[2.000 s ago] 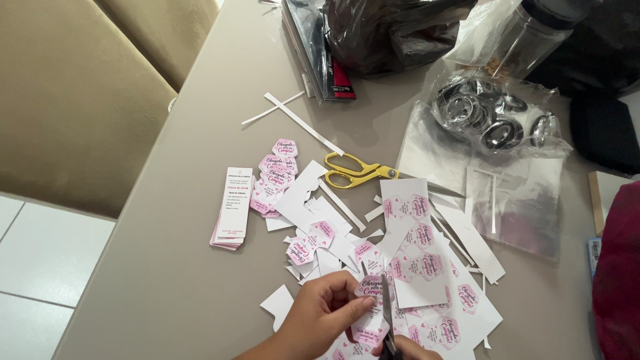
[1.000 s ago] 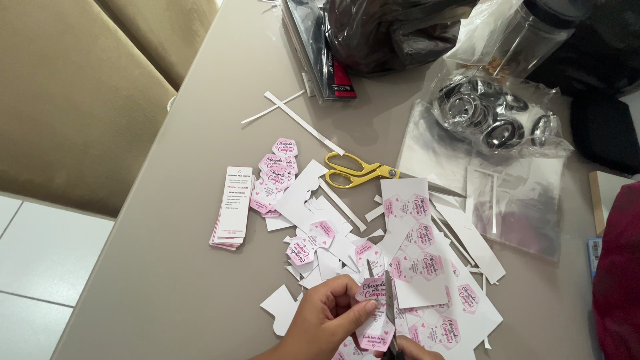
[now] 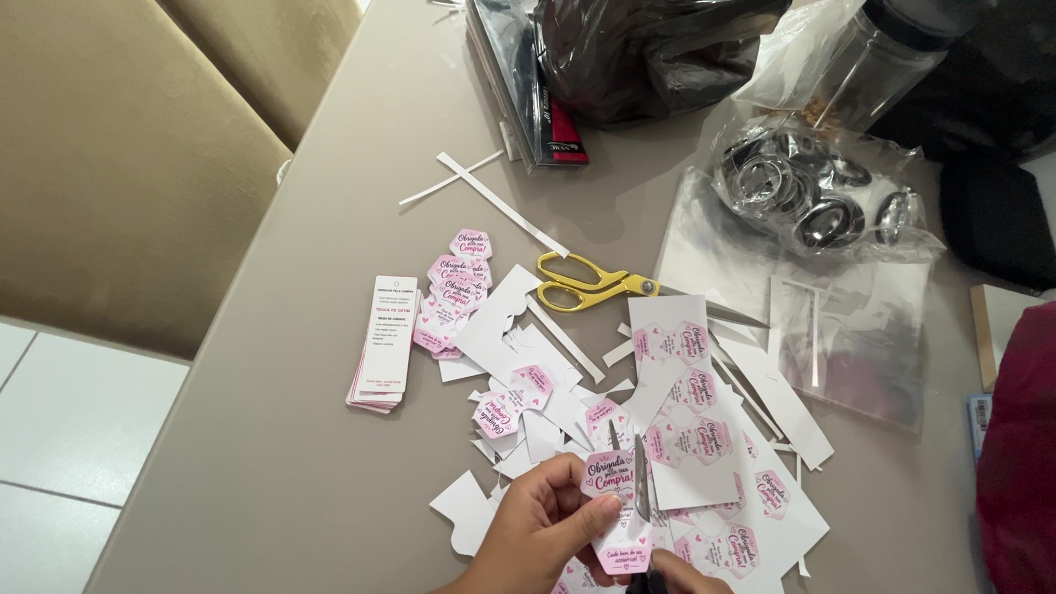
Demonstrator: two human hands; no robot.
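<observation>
My left hand (image 3: 551,521) pinches a pink and white printed paper tag (image 3: 624,557) between thumb and fingers. At the bottom edge my right hand (image 3: 681,575), mostly out of view, holds dark-handled scissors (image 3: 642,483) with the blades parted along the tag's right edge. Beneath both hands lie white paper scraps (image 3: 464,513) and printed sheets (image 3: 689,487) with more pink tags. Yellow-handled scissors (image 3: 598,283) rest above the scraps. Cut pink tags (image 3: 454,301) lie overlapped at the left, beside a stack of white printed cards (image 3: 389,334).
Clear plastic sleeves (image 3: 858,355) and a bag of dark rings (image 3: 813,194) lie at the right, near a clear jar (image 3: 883,66). A black plastic bag (image 3: 652,58) and flat packages (image 3: 528,91) are at the top. Dark red fabric (image 3: 1023,462) borders the right edge.
The tag in my left hand has turned to stand more upright, and its lower printed part now shows. The hands stay in nearly the same place.
</observation>
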